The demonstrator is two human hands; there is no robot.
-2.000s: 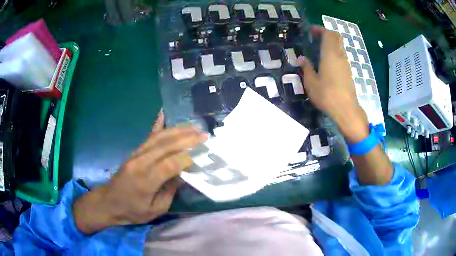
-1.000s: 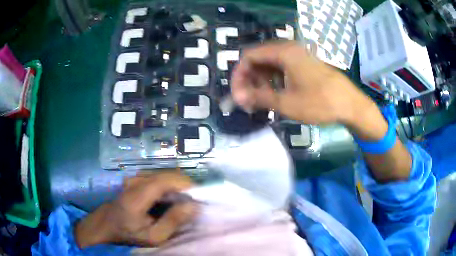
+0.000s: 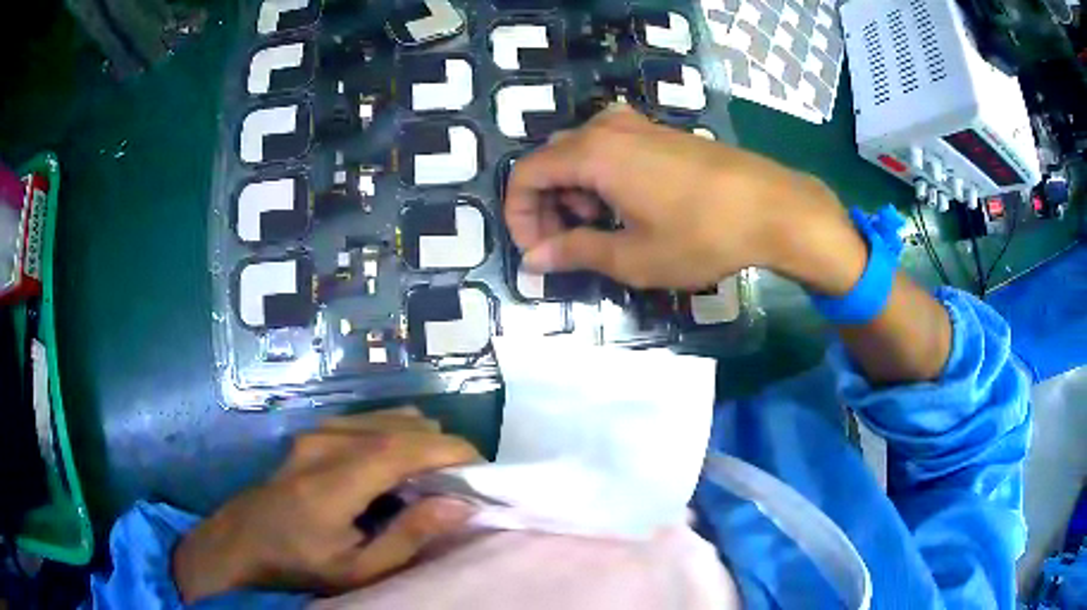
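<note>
My right hand [image 3: 644, 209] is over the clear blister tray, thumb and fingers curled together. An L-shaped adhesive pad [image 3: 533, 285] shows partly at my thumb tip, on a dark module that my hand mostly covers. My left hand [image 3: 340, 506] grips the white release liner sheet [image 3: 608, 423] by its left end, below the tray. The sheet lies across my front, its top edge near the tray's front. The blister tray [image 3: 441, 384] holds rows of dark modules [image 3: 277, 244] with pale L pads on them, and small connected boards [image 3: 370, 268] between some rows.
A spare adhesive sheet [image 3: 781, 54] lies right of the tray. The white power supply [image 3: 924, 83] stands at the right, with cables in front. A green bin [image 3: 50, 453] is at the left edge, with part of a red-white box [image 3: 33, 232]. The blue wrist band [image 3: 868, 272] is on my right wrist.
My view has turned and shifted over the tray. My right hand has brought a pad down to a module. My left hand has kept the liner sheet, which now hangs flatter and lower.
</note>
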